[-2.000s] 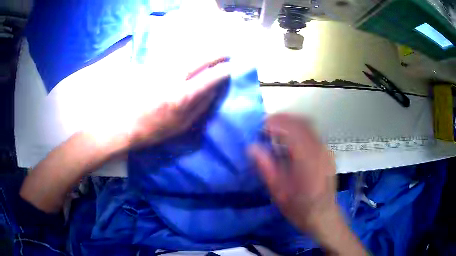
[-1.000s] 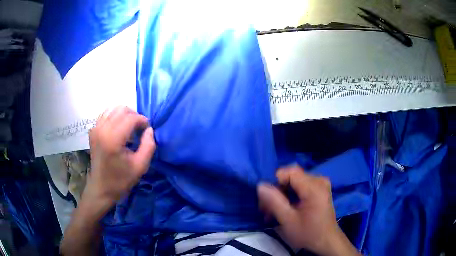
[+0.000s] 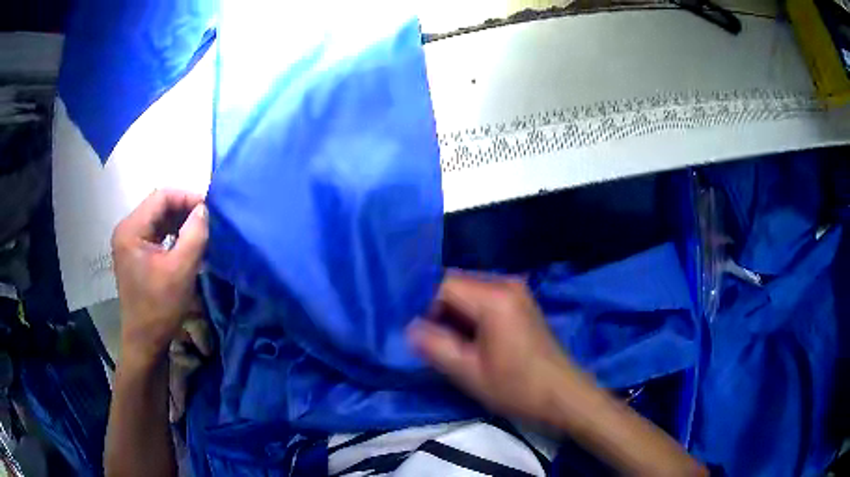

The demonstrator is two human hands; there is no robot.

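Note:
A shiny blue cloth panel (image 3: 335, 177) lies over the table's front edge and hangs toward my lap; its far end is washed out by glare. My left hand (image 3: 163, 252) pinches the panel's left edge between thumb and fingertips, just at the table's front. My right hand (image 3: 485, 340) is at the panel's lower right edge, slightly blurred, with thumb and fingers closed on the cloth. Another blue piece (image 3: 135, 65) lies on the table at the upper left.
The white table (image 3: 596, 65) has a tape-measure scale (image 3: 596, 126) along its front edge. Black snips (image 3: 713, 13) and a yellow object (image 3: 818, 51) are at the upper right. More blue cloth (image 3: 764, 345) and clear plastic lie below the table at right. A striped top (image 3: 433, 452) shows at the bottom.
Both hands have moved from over the table to the panel's near edges, then a little left. The panel now lies spread between them. The view has tilted down, and the machine head has left it.

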